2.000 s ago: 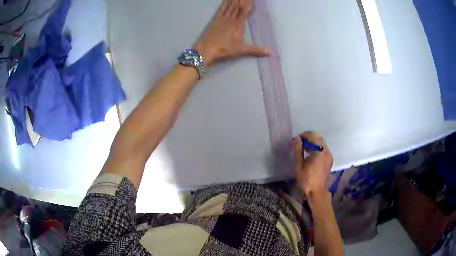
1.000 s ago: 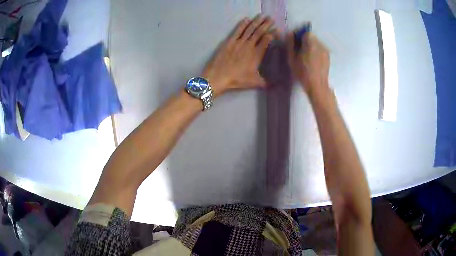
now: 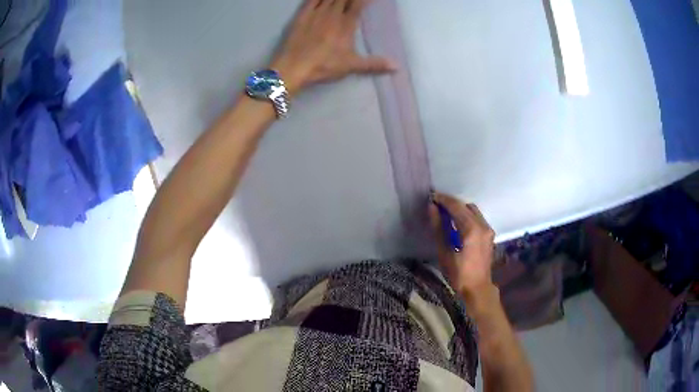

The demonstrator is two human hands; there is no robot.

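A clear, pinkish ruler lies flat on the grey-white pattern paper. My left hand is spread with its thumb on the ruler and its fingers at the ruler's left edge, cut off by the top of the picture. My right hand holds a dark blue pen near the ruler's lower right side, close to the table's front edge. The pen tip is near the ruler's right edge.
An off-white bar weight lies right of the ruler. A blue panel is at the right edge. Crumpled blue cloth pieces lie at the left. The table's front edge curves near my body; cloth is heaped below.
From one second ago, my right hand with the pen has come down towards the front edge. My left hand has moved up along the ruler. The camera view has shifted too.
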